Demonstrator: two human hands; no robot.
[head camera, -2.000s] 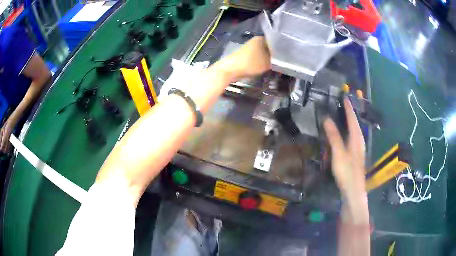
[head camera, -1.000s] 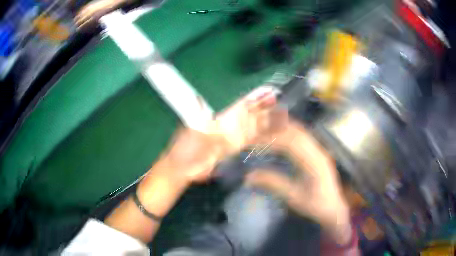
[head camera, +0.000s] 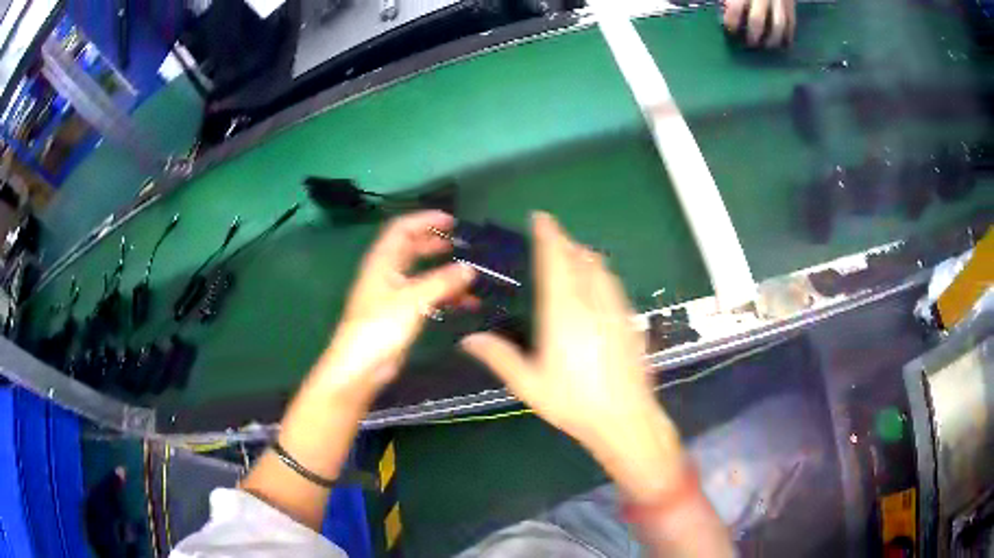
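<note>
My left hand (head camera: 398, 278) and my right hand (head camera: 578, 332) are raised over the green conveyor belt (head camera: 545, 120) at the centre. Between them is a black adapter (head camera: 504, 256), blurred, with a thin pale line across it. The fingers of my left hand are curled at its left side. My right hand has its fingers straight along its right side, thumb apart; I cannot tell if it grips. Another black adapter with a cord (head camera: 336, 194) lies on the belt just beyond my left hand.
A white crossbar (head camera: 681, 164) spans the belt right of my hands. Several black adapters with cords (head camera: 202, 294) lie at the left, more blurred ones at the right. Another person's hand (head camera: 761, 20) is at the top. The machine's green button (head camera: 891, 424) is at lower right.
The view has swung left from the machine to the belt. My hands have moved from the machine to over the belt, with a black adapter now visible between them.
</note>
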